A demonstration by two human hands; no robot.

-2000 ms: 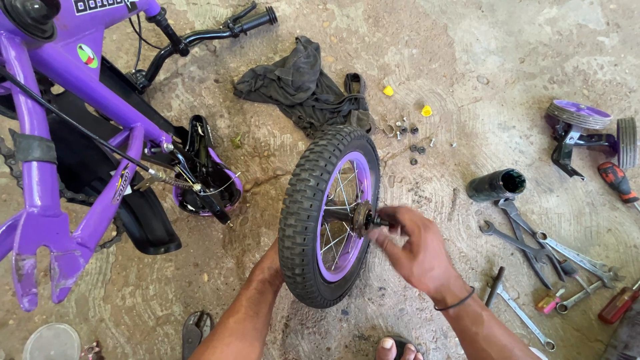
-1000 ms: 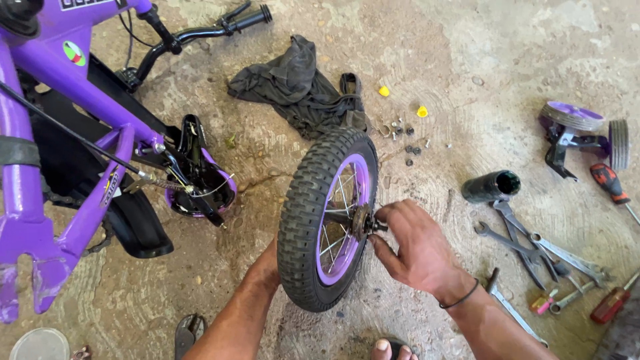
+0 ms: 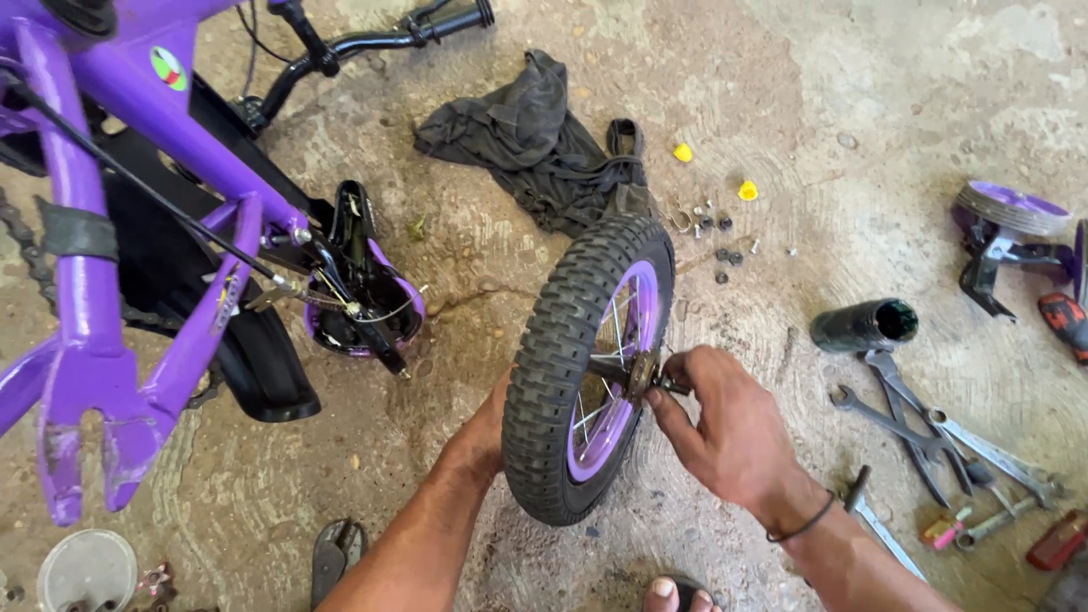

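Observation:
A small bicycle wheel [image 3: 586, 365] with a knobby black tyre and purple rim stands upright on the ground. My left hand [image 3: 497, 416] is behind its left side, fingers hidden by the tyre; whether it grips the wheel cannot be seen. My right hand [image 3: 710, 416] has thumb and fingers closed on the axle end [image 3: 667, 385], just outside the hub sprocket [image 3: 642, 378]. A purple bicycle frame [image 3: 153, 374] lies at the left, its fork-like dropout pointing down.
A dark cloth [image 3: 544, 144] lies beyond the wheel, near yellow caps [image 3: 748, 189] and small nuts and bolts. Right of my right hand are a dark cylindrical container [image 3: 863, 325], several wrenches [image 3: 892, 421], a screwdriver [image 3: 1062, 323] and training wheels [image 3: 1011, 208].
My right hand's fingers, around the axle end in all frames, have shifted their hold slightly. The wheel stays upright.

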